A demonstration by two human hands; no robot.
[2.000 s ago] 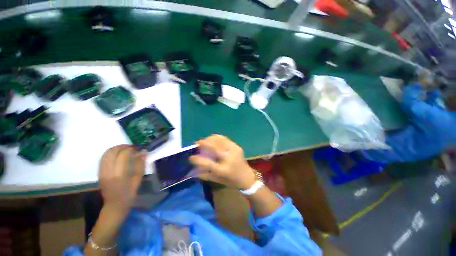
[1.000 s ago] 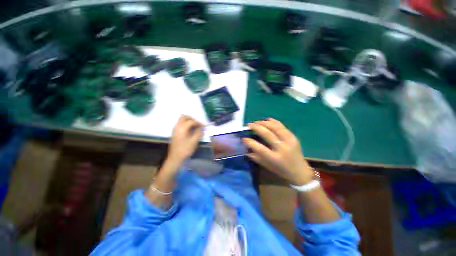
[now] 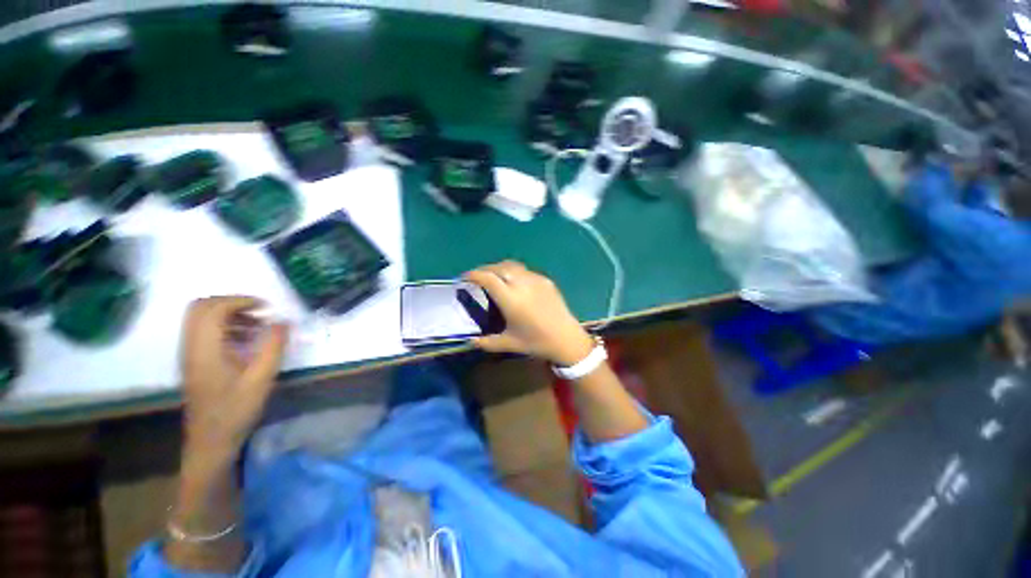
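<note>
My right hand grips the right end of a smartphone, held flat at the sheet's front right corner. Its screen is pale with a dark rim. My left hand is over the front of the white work sheet, fingers curled; blur hides whether it holds anything small. A black housing with a green board inside lies on the sheet between and beyond my hands, touched by neither. A loose green circuit board lies just behind it to the left.
Several more boards lie on the sheet's left. Fitted units stand behind and right of the sheet. Beyond are a white pad, a portable fan with cable and a clear plastic bag. A person's blue sleeve is far right. Cartons are below.
The view swung left, then back right. My left hand has moved left, away from the phone. The phone is now flatter and its screen has turned from dark to pale.
</note>
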